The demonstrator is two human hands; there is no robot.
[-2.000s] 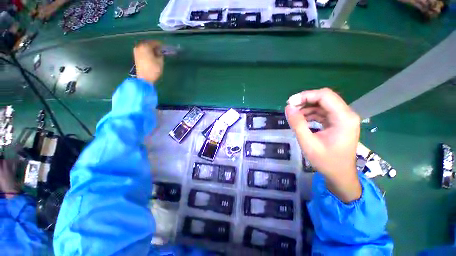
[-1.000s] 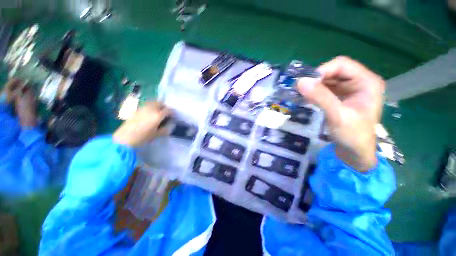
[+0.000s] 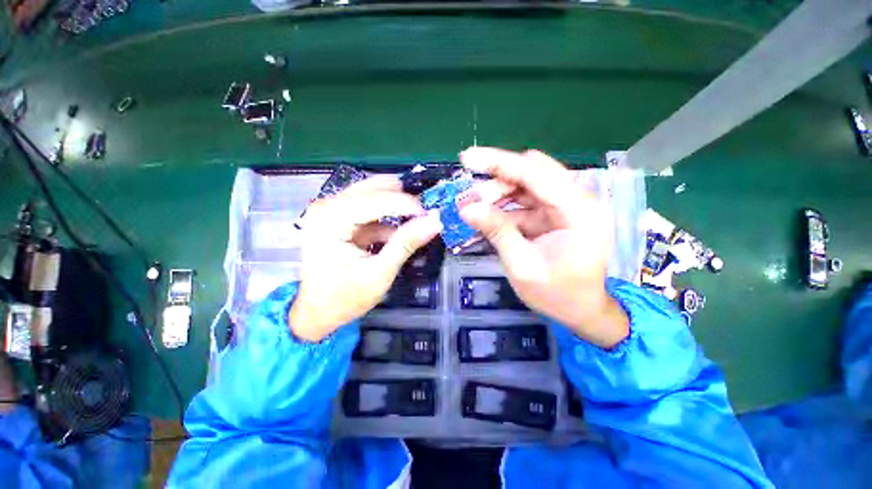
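Note:
A blue circuit board is held up over the upper middle of the tray. My left hand pinches its left side between thumb and fingers. My right hand holds its right side, with the fingers curled over the top. Fingers hide part of the board. The translucent compartment tray lies under both hands. Black phone housings lie in two columns in its pockets. A dark piece with a grid pattern lies at the tray's upper left, partly behind my left hand.
A loose parts pile lies right of the tray. A grey metal post slants beyond it. Small screen-like parts lie on the green bench at the upper left. A black fan and cables are at the left. Blue sleeves show at both lower sides.
The view has shifted and the tray now appears straight. My left hand has moved from the tray's left side to the board. Both hands now hold the board in the middle.

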